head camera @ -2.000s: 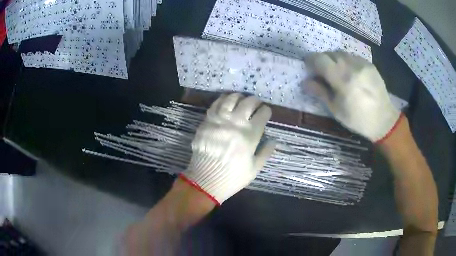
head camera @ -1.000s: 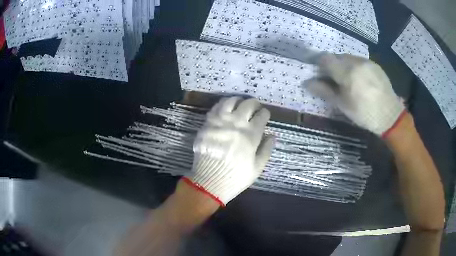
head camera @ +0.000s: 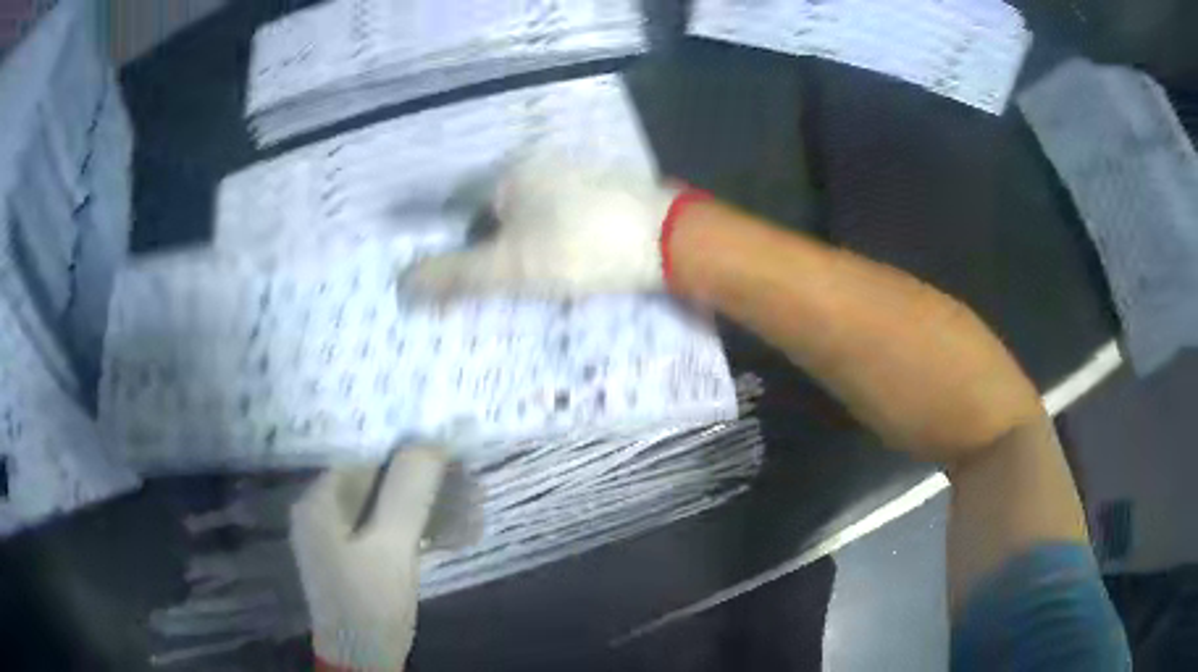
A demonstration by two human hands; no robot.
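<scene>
A white circuit board panel [head camera: 394,355] with rows of small dark marks lies in front of me, above a loose heap of thin silvery strips [head camera: 591,492]. Another white panel [head camera: 315,197] shows beyond it, partly overlapped. My left hand [head camera: 368,558], in a white glove, is at the panel's near edge over the strips; blur hides whether its fingers grip the edge. My right hand [head camera: 565,236], gloved and blurred, is over the panels from the right, thumb and fingers apart, with nothing visible held in it.
A stack of white boards [head camera: 447,53] lies at the far side, with more boards [head camera: 867,46] to its right. White boards [head camera: 53,263] stand or lean at the left. Another board [head camera: 1117,197] lies far right. The dark bench has a pale edge [head camera: 880,519] at the lower right.
The view has turned and shifted. My right hand has moved left over the panels, and my left hand has come off the middle of the strip heap to the panel's near edge.
</scene>
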